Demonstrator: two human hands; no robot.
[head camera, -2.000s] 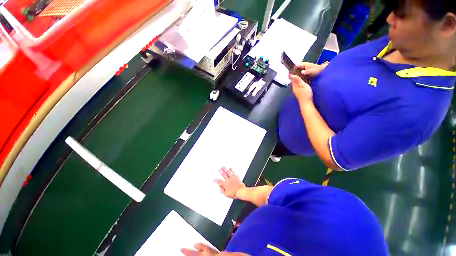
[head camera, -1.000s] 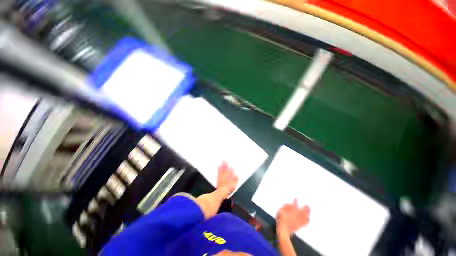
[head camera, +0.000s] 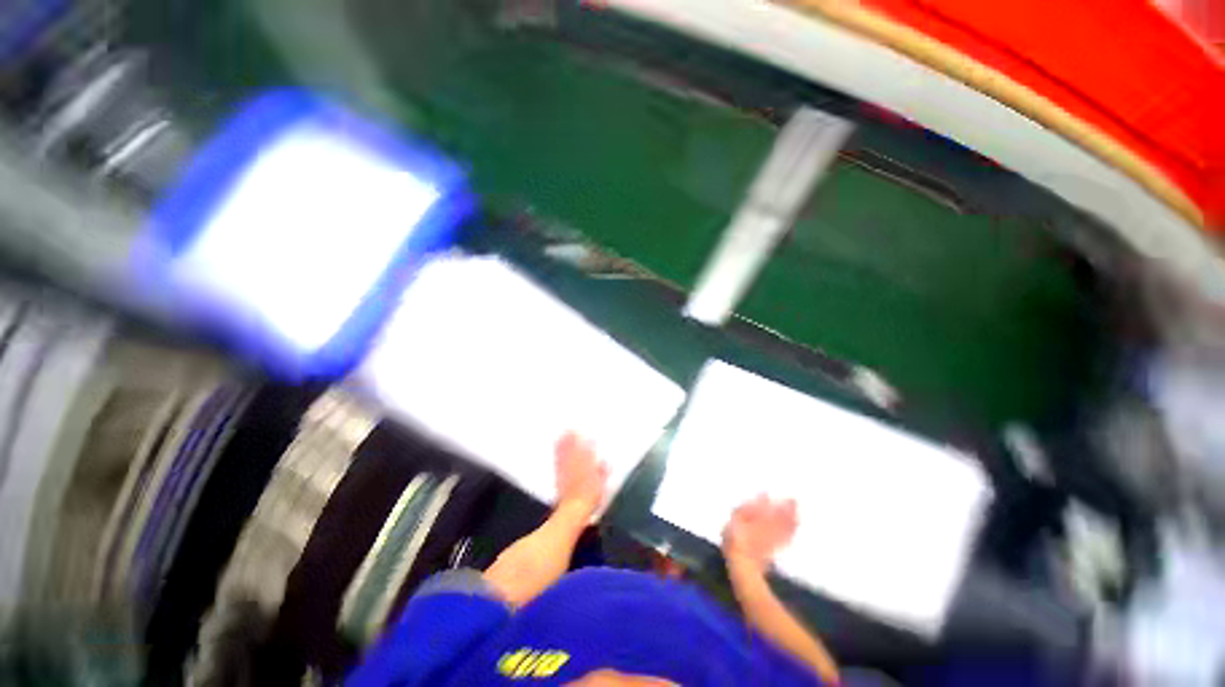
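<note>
Two white work mats lie side by side on the green bench. My left hand rests on the near edge of the left mat. My right hand rests on the near part of the right mat. Both hands are bare and hold nothing; the fingers look somewhat apart, though the picture is blurred.
A blue tray with a white inside stands beyond the left mat. A black socket board with pale strips is at the lower left. A white divider strip crosses the green belt. Blurred equipment is at the far right.
The view has swung from the coworker and bench instruments to the tray and socket board. Since one second ago it has shifted slightly; both hands remain on the mats.
</note>
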